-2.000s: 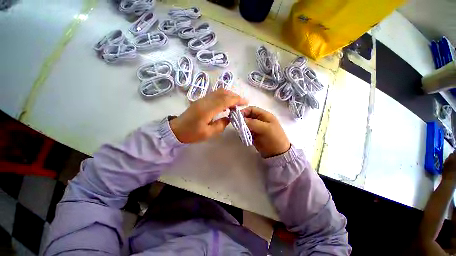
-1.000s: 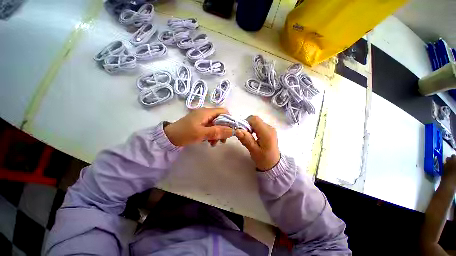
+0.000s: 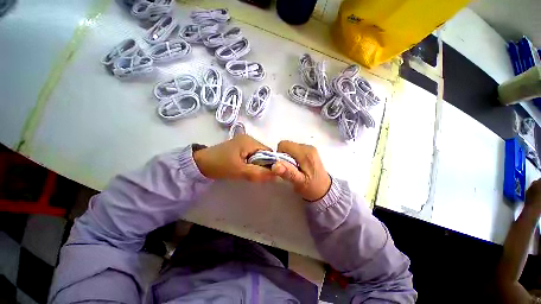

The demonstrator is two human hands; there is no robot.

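A coiled white cable is held between both my hands above the bench near its front edge. My left hand grips its left end. My right hand grips its right end, with the thumb at the coil's middle. Another coil lies on the bench just behind my left hand, partly hidden by it. A loose group of coiled cables lies ahead on the left. A tighter pile of coils lies ahead on the right.
The white bench has yellowed tape seams. A yellow bag and a dark cylinder stand behind the piles. A blue tray, a pale cylinder and another person's arm are at the right. A red stool is at lower left.
From two seconds ago, the held coil has turned from upright to lying sideways between my hands. A coil now shows on the bench behind my left hand. The view has shifted slightly.
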